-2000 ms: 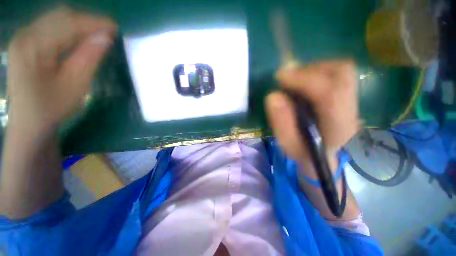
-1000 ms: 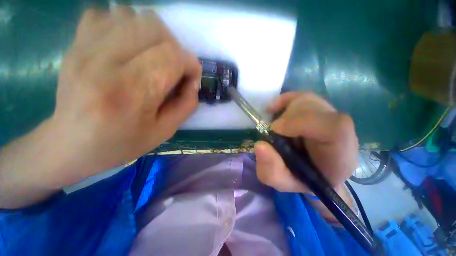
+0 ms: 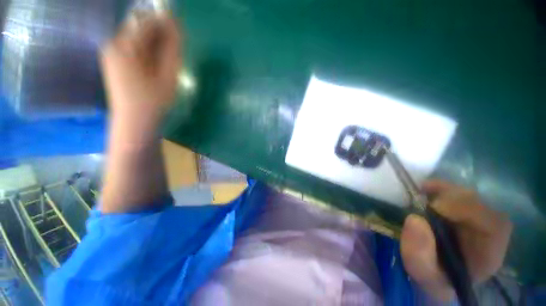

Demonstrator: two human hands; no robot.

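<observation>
A dark rounded device housing (image 3: 361, 146) with small pale and shiny parts inside lies on a white foam pad (image 3: 323, 107) on the green bench. My right hand (image 3: 461, 233) holds a soldering iron (image 3: 446, 245) by its black handle. The iron's silver tip is over the housing's right side; whether it touches cannot be told. My left hand (image 3: 143, 66) is blurred, away from the pad near the top left. Something pale and shiny shows at its fingers, but I cannot tell whether it is held.
Shiny clear and grey trays (image 3: 60, 54) stand at the upper left. Small blurred shiny items (image 3: 285, 112) lie left of the pad. The bench's worn edge (image 3: 335, 207) runs along the front. Brown cardboard (image 3: 181, 167) and metal racks (image 3: 45, 215) show below at the left.
My left hand has left the housing and moved up and left. The view has turned leftward, so the pad appears tilted and farther right. My right hand still holds the iron at the housing.
</observation>
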